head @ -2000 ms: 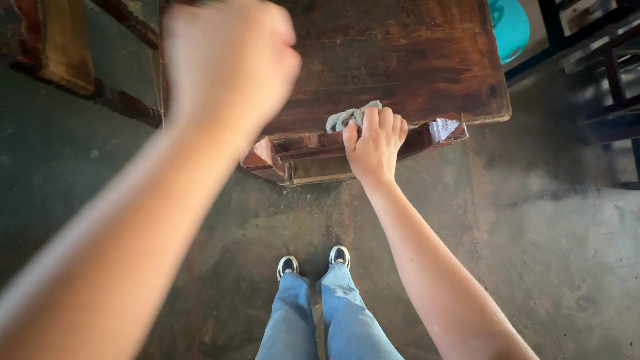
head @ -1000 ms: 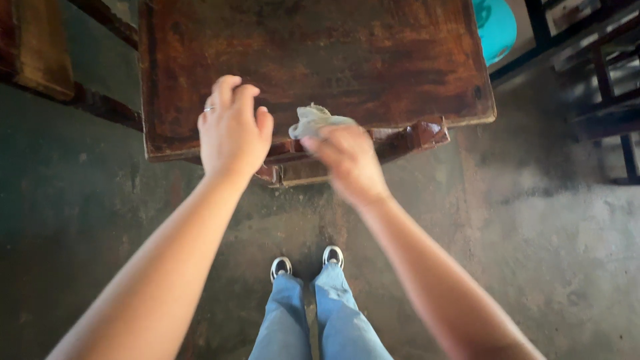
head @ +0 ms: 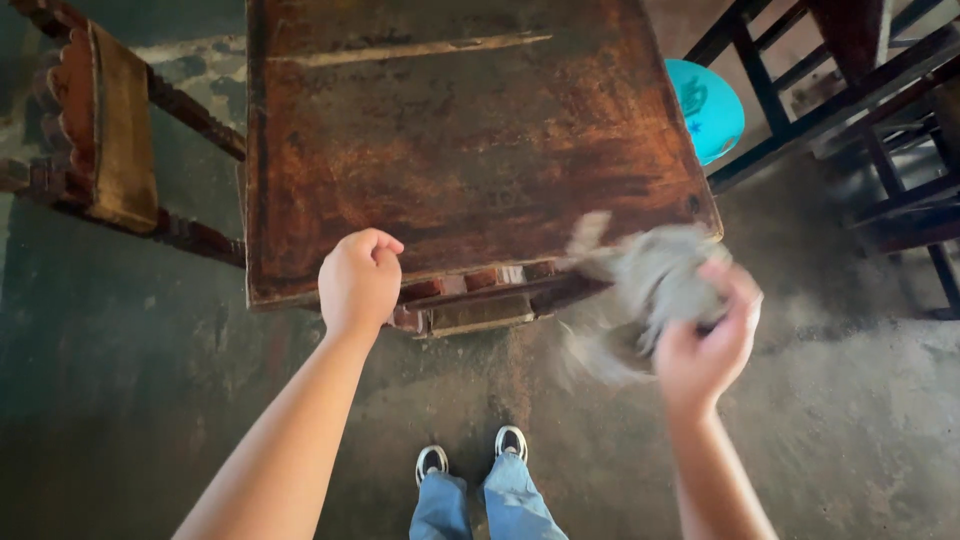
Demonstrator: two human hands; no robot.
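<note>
My right hand (head: 712, 337) grips a grey cloth (head: 667, 277), blurred by motion, by the near right corner of a worn wooden table (head: 450, 150). Part of the cloth hangs loose on the left of that hand, over the floor. My left hand (head: 360, 285) is at the table's near edge, its fingers curled in, with nothing visible in it. Below the edge, between my hands, the carved wooden apron (head: 480, 311) of the table shows.
A carved wooden chair (head: 124, 127) stands to the left of the table. Behind its right edge is a turquoise plastic stool or basin (head: 705, 112). Dark wooden furniture frames (head: 817, 112) stand at the upper right. My shoes (head: 511, 442) are on the concrete floor (head: 615, 465).
My right hand has moved right with the grey cloth, from the middle of the near edge to the right corner. The fingers of my left hand, spread a second ago, are now curled in.
</note>
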